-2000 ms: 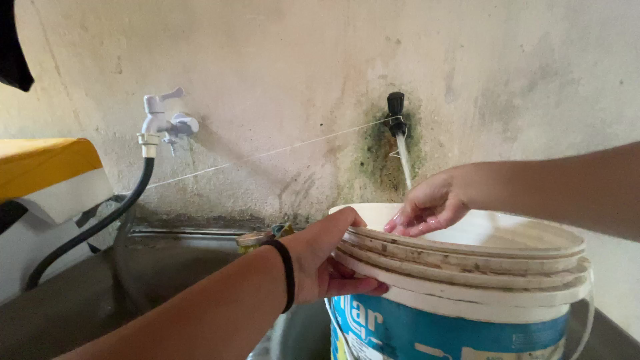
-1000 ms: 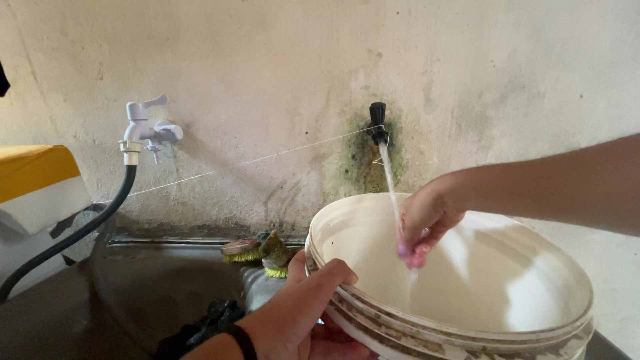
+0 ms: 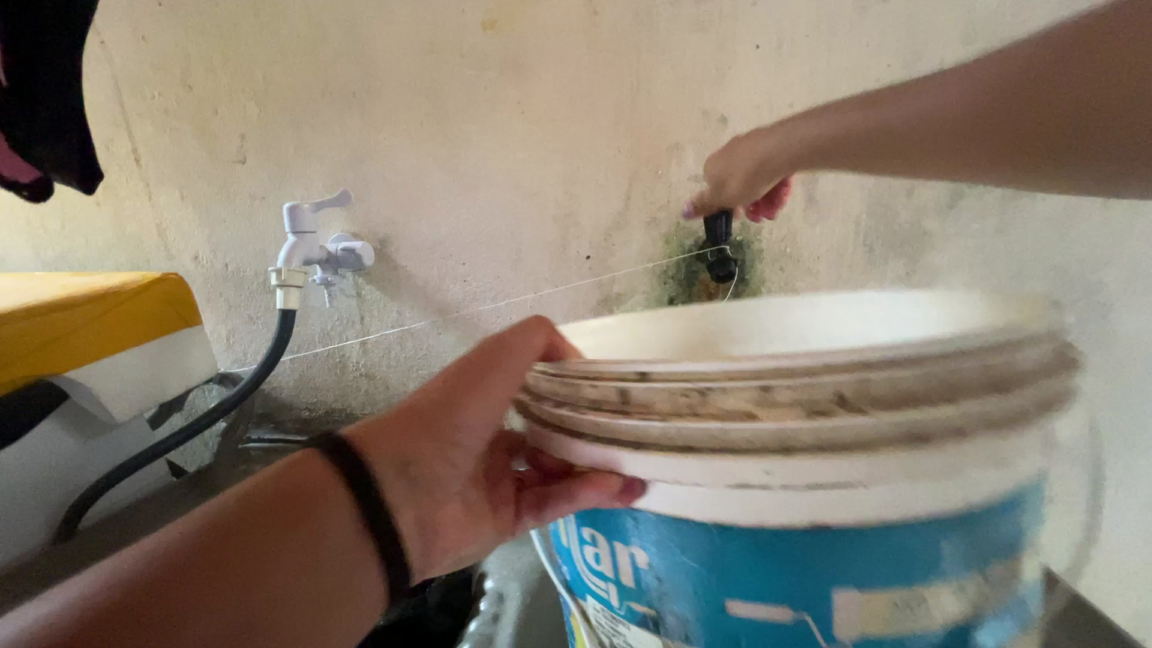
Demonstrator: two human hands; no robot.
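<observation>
A large white plastic bucket point(image 3: 810, 468) with a blue printed label and dirt along its ridged rim fills the lower right. My left hand point(image 3: 504, 441), with a dark band at the wrist, grips its near-left rim, thumb over the edge and fingers under the ridges. Above the bucket, my right hand point(image 3: 742, 180) is on the black tap point(image 3: 719, 238) on the wall, its fingers around the top of the handle. No stream of water shows below that tap. A thin white string point(image 3: 504, 308) is tied to it.
A white tap point(image 3: 306, 247) with a black hose point(image 3: 211, 414) juts from the wall at left. A yellow and white box-like object point(image 3: 99, 324) stands at the left edge. Dark cloth point(image 3: 54, 90) hangs at upper left. Part of a grey basin point(image 3: 513, 594) shows below the bucket.
My right hand has moved from the water stream inside the bucket up to the black tap. The stream, seen in both earlier frames, no longer shows. The bucket, tilted toward me a second ago, is more upright.
</observation>
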